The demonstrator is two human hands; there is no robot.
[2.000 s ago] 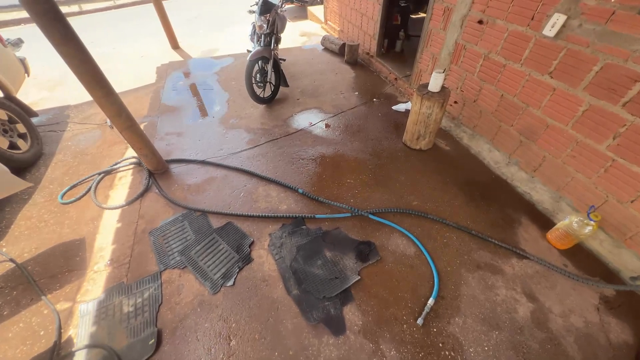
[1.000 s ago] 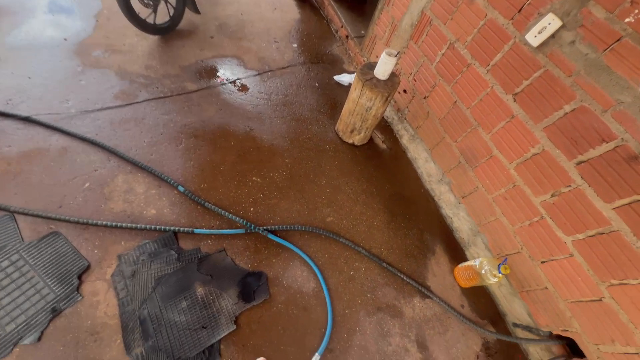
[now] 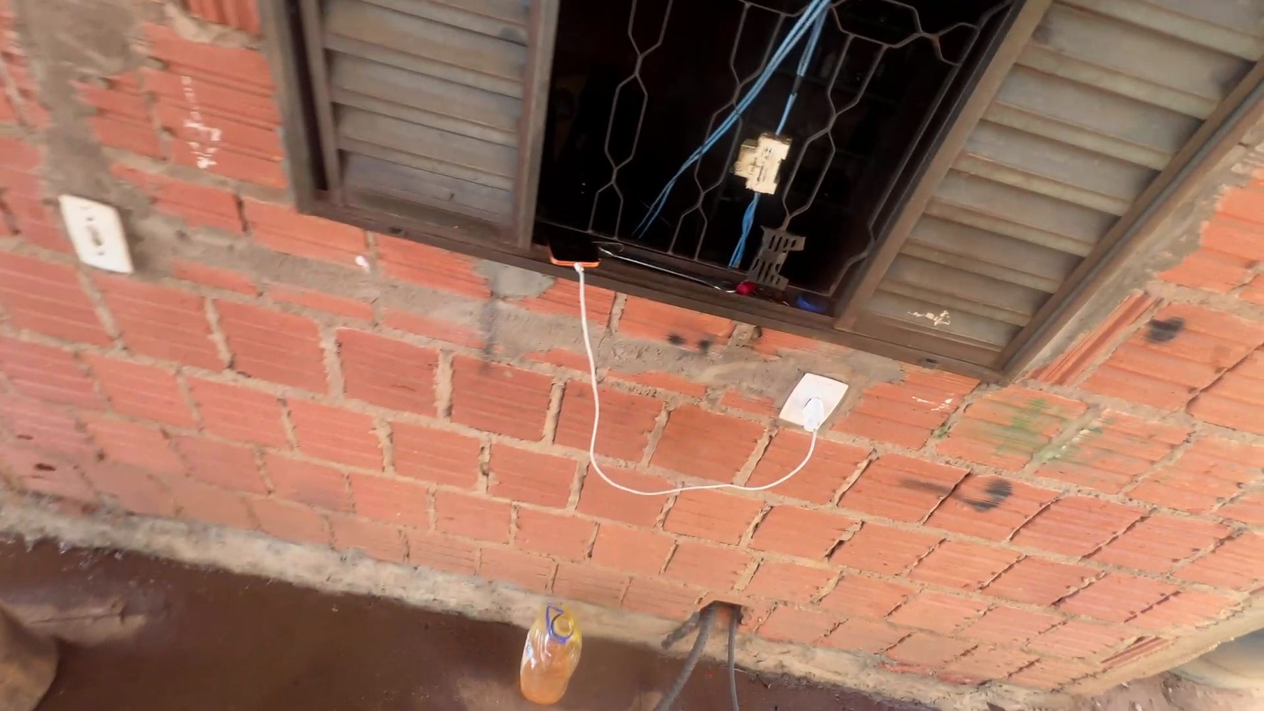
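Neither my left hand nor my right hand is in view, so what they hold cannot be seen. A phone (image 3: 575,259) with an orange edge lies on the window sill, and a white charging cable (image 3: 595,434) hangs from it in a loop to a plug in a wall outlet (image 3: 814,400). On the floor by the wall stands a clear plastic jug (image 3: 551,656) with orange liquid and a blue handle. Dark hoses (image 3: 691,660) pass through a hole low in the brick wall.
A metal window frame (image 3: 671,306) with louvred shutters and a grille juts over the red brick wall (image 3: 395,444). Blue wires (image 3: 726,133) hang there with a pale electrical part (image 3: 762,163). Another switch plate (image 3: 96,234) is at left. The floor (image 3: 247,632) looks wet.
The view has swung right and up to the wall and window. The rubber mats, the blue hose end and the motorcycle are out of view.
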